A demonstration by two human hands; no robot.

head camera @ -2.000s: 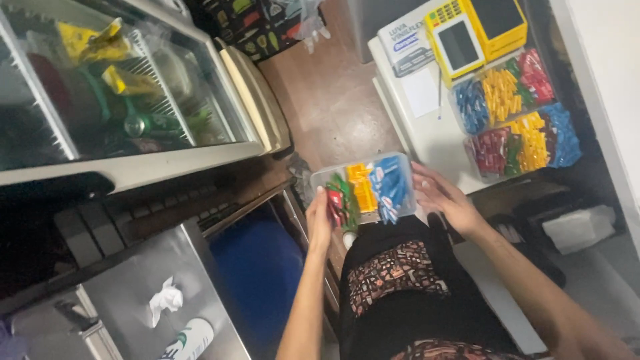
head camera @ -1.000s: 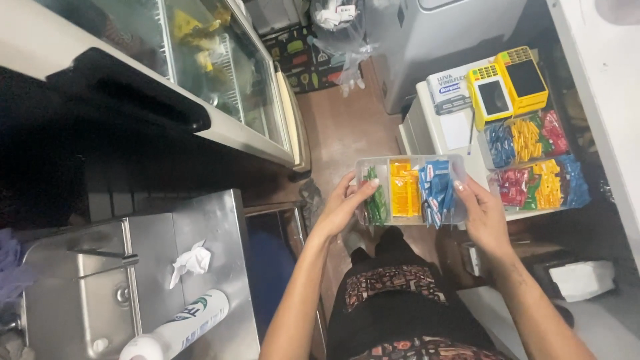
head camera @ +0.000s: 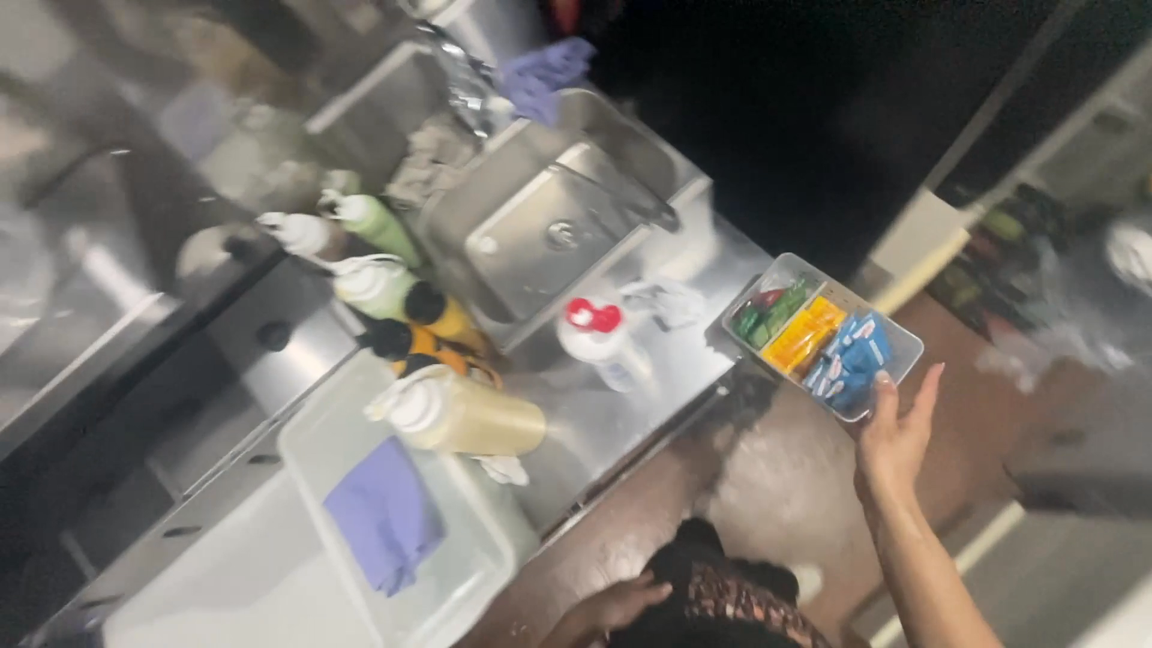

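Note:
My right hand [head camera: 895,432] grips the lower right edge of a clear divided plastic container [head camera: 903,346], its thumb over the rim. Inside it lie green and some red packets [head camera: 776,310] at the left, yellow packets [head camera: 804,335] in the middle and blue-and-white packets [head camera: 850,358] at the right. The container's left end is at the edge of the steel counter; whether it rests there cannot be told. My left hand [head camera: 641,598] is low beside the dark apron [head camera: 747,603], away from the container, holding nothing visible; its fingers are blurred and partly bent.
A steel sink [head camera: 549,234] is set in the counter, with a purple cloth [head camera: 544,76] at its rim. Squeeze bottles [head camera: 477,414], a red-topped white bottle [head camera: 598,337] and crumpled white paper [head camera: 670,304] are nearby. A translucent tub [head camera: 486,531] with a purple cloth [head camera: 385,517] stands lower left.
My left hand has let go of the container and dropped toward the apron. My right hand still holds it. The view has swung to the sink and bottles.

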